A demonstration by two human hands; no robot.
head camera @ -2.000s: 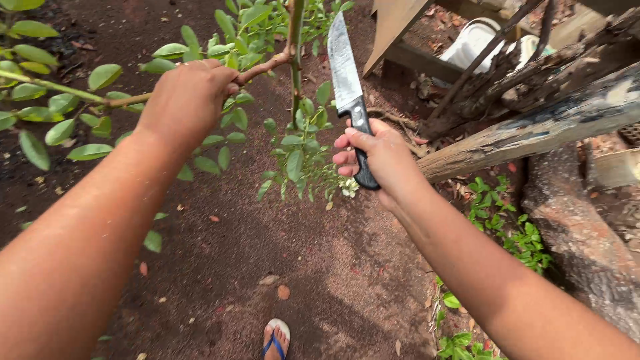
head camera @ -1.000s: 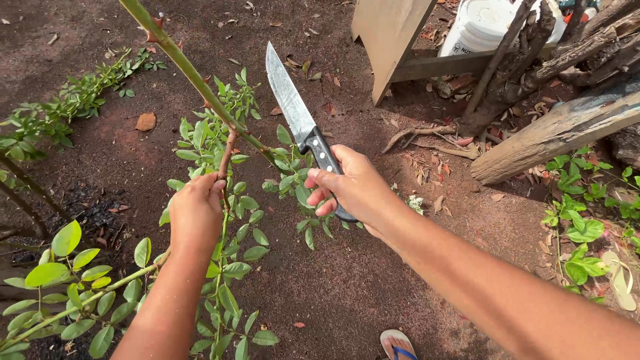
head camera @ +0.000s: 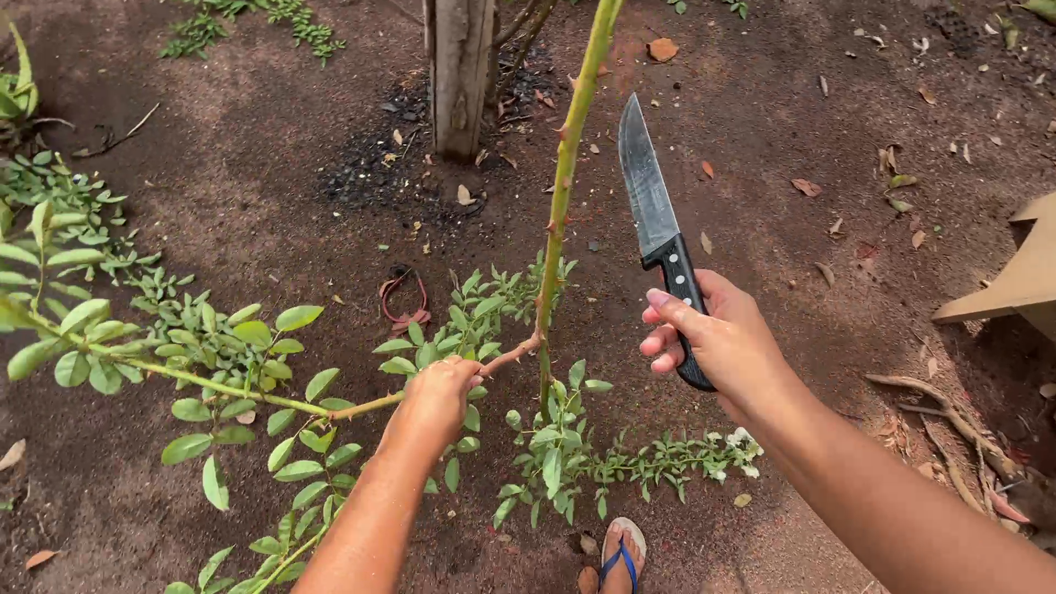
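Observation:
My left hand (head camera: 439, 398) is closed around a thorny side branch (head camera: 367, 406) close to where it joins a thick green thorny stem (head camera: 563, 181). Leaves spread from that branch toward the left edge. In my right hand (head camera: 714, 334) is the black riveted handle of a kitchen knife (head camera: 648, 186), its blade pointing up and slightly left. The blade stands to the right of the stem, apart from it. Below the fork, leafy shoots (head camera: 553, 462) hang or lie low, one ending in white flowers (head camera: 740, 454).
A wooden post (head camera: 462, 78) stands in the soil at the top, beside dark charred bits. At the right are a tan board (head camera: 1011, 272) and exposed roots (head camera: 949, 421). A foot in a flip-flop (head camera: 620, 561) shows at the bottom. Low greenery grows at the left.
The view has swung left, bringing the wooden post into sight while the white bucket has left it. Both hands keep their hold on the branch and the knife.

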